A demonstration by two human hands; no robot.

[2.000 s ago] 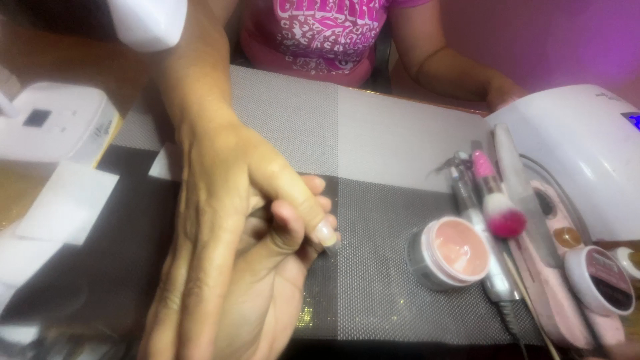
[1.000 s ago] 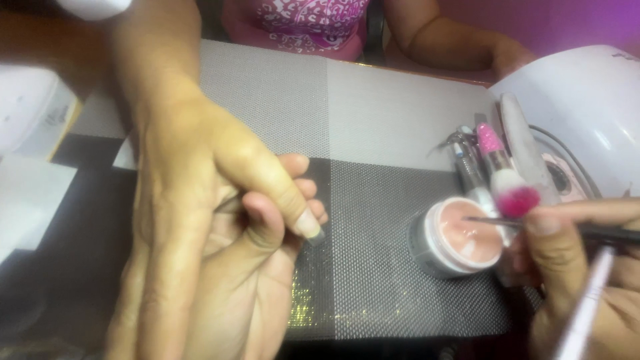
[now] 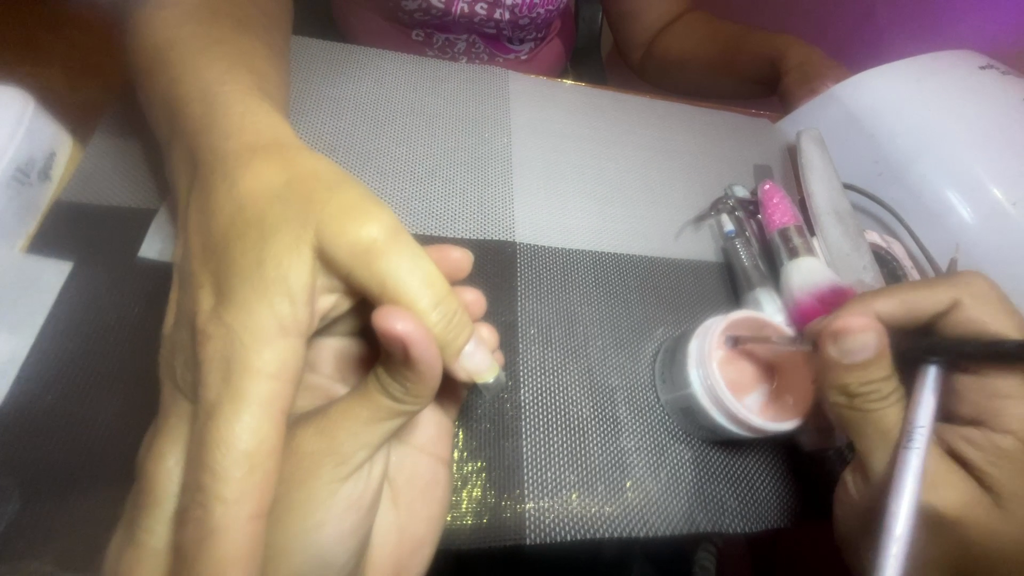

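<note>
My left hand (image 3: 360, 448) lies palm up beneath another person's hand (image 3: 248, 240), its thumb and fingers around that person's thumb. The thumb's nail (image 3: 478, 362) has a clear tip extending past it. My right hand (image 3: 920, 400) holds a thin dark-handled brush (image 3: 952, 349), whose tip is in the pink gel of an open jar (image 3: 752, 376). A second, pale-handled tool (image 3: 912, 464) also sits in my right hand, angled down toward the bottom edge.
Behind the jar lie a pink-and-white fluffy brush (image 3: 804, 264), a grey nail file (image 3: 836, 208) and metal tools (image 3: 748, 264). A white domed device (image 3: 928, 152) stands at right, a white box (image 3: 28, 168) at left. The other person's second arm (image 3: 712, 56) rests beyond the woven mat (image 3: 616, 184).
My right hand, out of view two seconds ago, came in from the right with the brush. Its brush remains at the jar. My left hand keeps hold of the other person's thumb.
</note>
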